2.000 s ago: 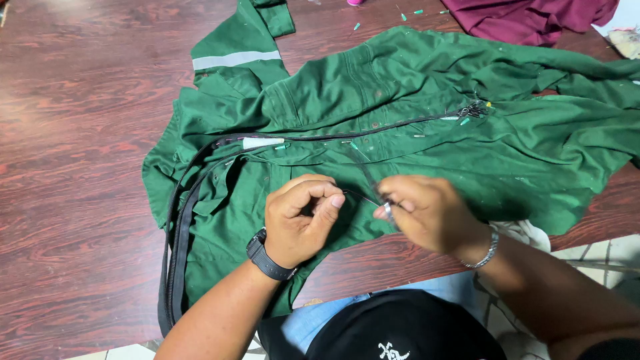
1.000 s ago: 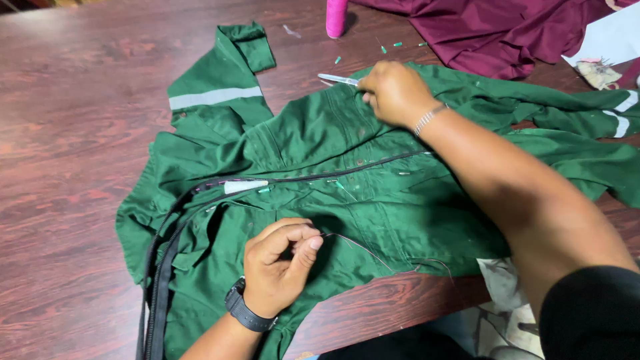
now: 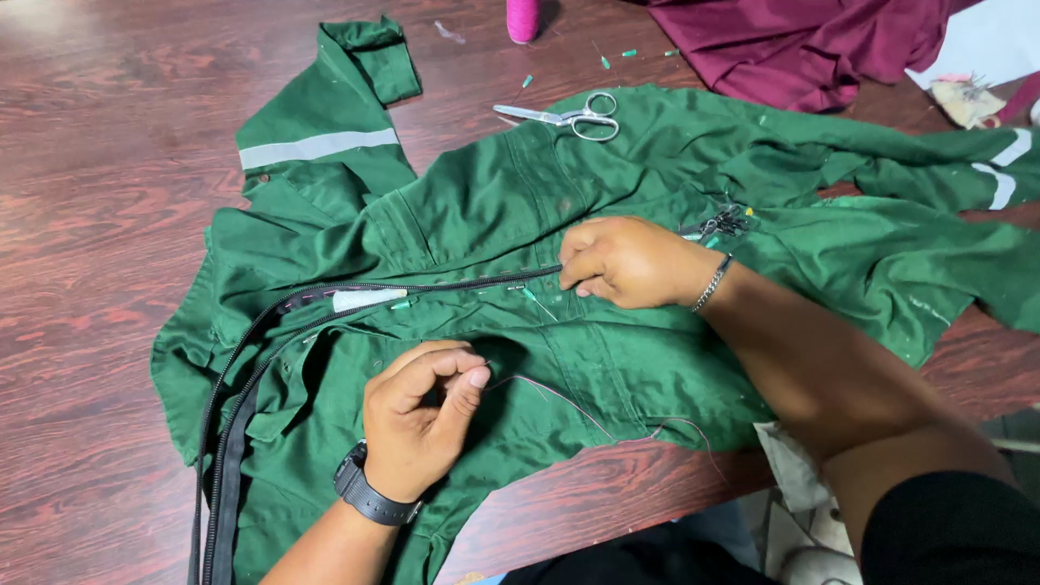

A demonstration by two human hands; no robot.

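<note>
A green garment (image 3: 455, 211) with pale reflective bands lies spread on a wood-grain table. Along its middle runs a long black zipper (image 3: 455, 284), whose loose length curves down at the left. My right hand (image 3: 613, 264) pinches the zipper near its right end. Below the zipper, my left hand (image 3: 426, 406) holds the end of a thin pinkish thread (image 3: 585, 409) between thumb and forefinger; whether a needle is there is too small to tell. The thread trails right over the cloth. Metal scissors (image 3: 561, 116) rest partly on the garment's upper edge. A white piece (image 3: 366, 299) lies beside the zipper.
A pink thread spool (image 3: 522, 20) stands at the table's far side. Maroon fabric (image 3: 796, 49) lies at the upper right, near white paper (image 3: 975, 49). Small green-ended pins (image 3: 605, 62) are scattered behind the scissors. A heap of dark pins (image 3: 719, 223) lies right of my right hand.
My right hand has let go of the scissors at the garment's upper edge and come down to the zipper. My left hand still holds the thread.
</note>
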